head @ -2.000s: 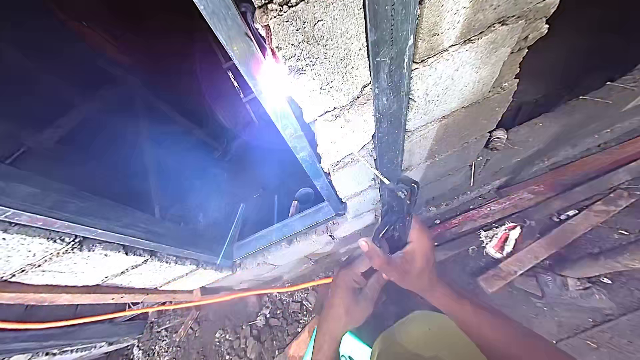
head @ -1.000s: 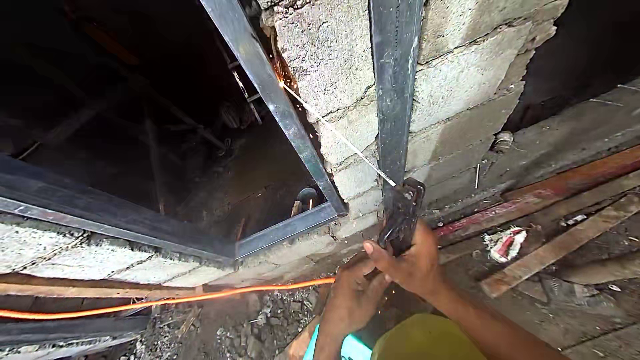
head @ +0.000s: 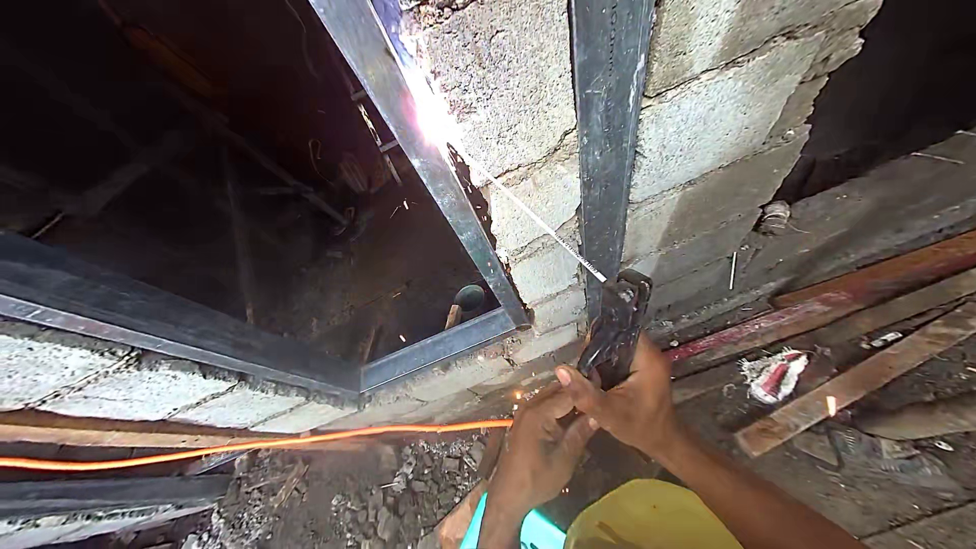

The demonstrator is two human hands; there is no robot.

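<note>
My right hand (head: 629, 396) is closed around a black welding electrode holder (head: 618, 320). A thin white welding electrode (head: 545, 229) runs from its jaws up and left to a steel frame member (head: 412, 145). A bright arc (head: 436, 126) burns at the rod's tip, where the frame meets the concrete block wall (head: 503, 84). My left hand (head: 537, 446) is against the right hand just below the holder; its fingers are curled, and whether it grips the holder or its cable is hidden. Behind the rod stands an upright dark steel channel (head: 610, 130).
An orange cable (head: 305, 440) crosses at lower left above rubble (head: 389, 480). Wooden planks (head: 862, 381) and a red-stained bar (head: 762, 328) lie at right, near a white and red scrap (head: 774, 377). A lower steel frame member (head: 438, 349) borders the dark opening. Sparks fall near my hands.
One second ago the rod's tip showed only small orange sparks; now a bright arc burns there. An arc also shows two seconds ago, with bluish haze that has since thinned. My hands have stayed about in place.
</note>
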